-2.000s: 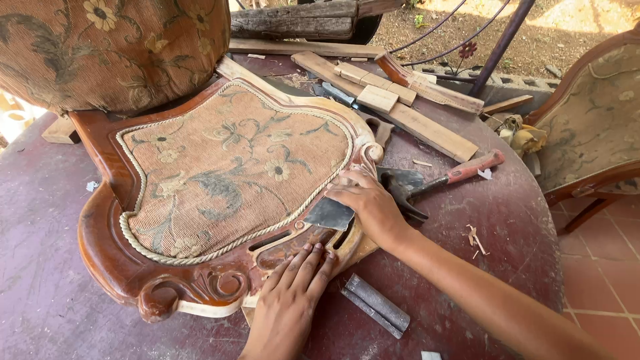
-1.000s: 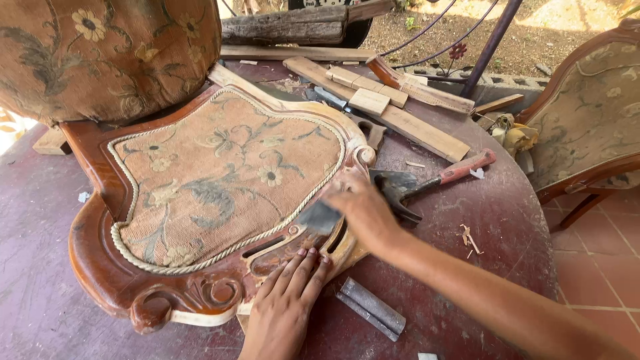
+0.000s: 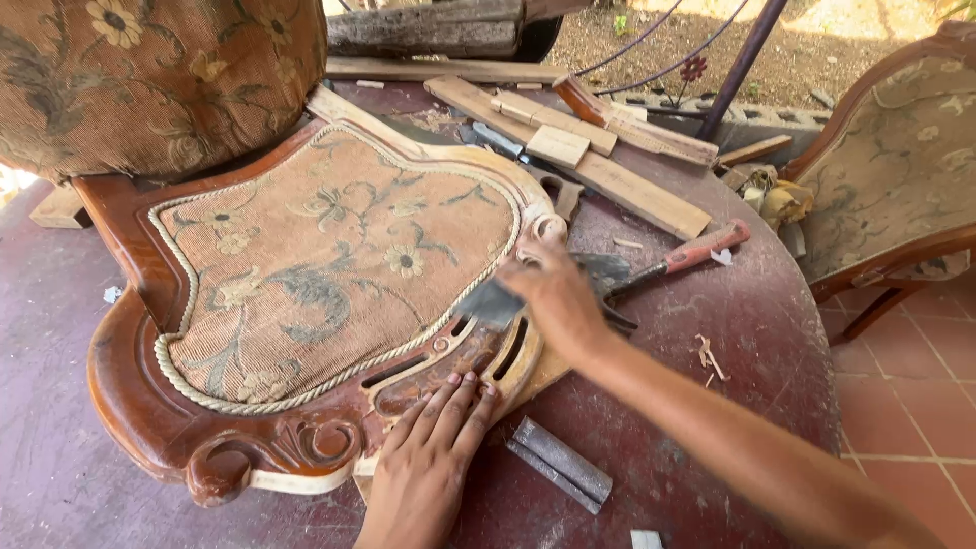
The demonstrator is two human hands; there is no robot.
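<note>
An upholstered chair back with a carved wooden frame lies on a round dark red table. My left hand rests palm down, fingers apart, on the carved, partly bare section of the frame. Blurred by motion, my right hand holds a dark grey sheet, likely sandpaper, against the frame's curved edge, by the rope trim. Right beside that hand, partly hidden, lies a hammer with a red handle. A rolled piece of grey sandpaper sits on the table to the right of my left hand.
Wooden strips, a small wood block and a tool with a grey handle lie behind the frame. The chair's padded seat rises at upper left. Another upholstered chair stands at right. Wood shavings lie near the table's right side.
My right hand has shifted back and forth slightly over the frame's curved edge with the grey sheet. My left hand has stayed on the carved section.
</note>
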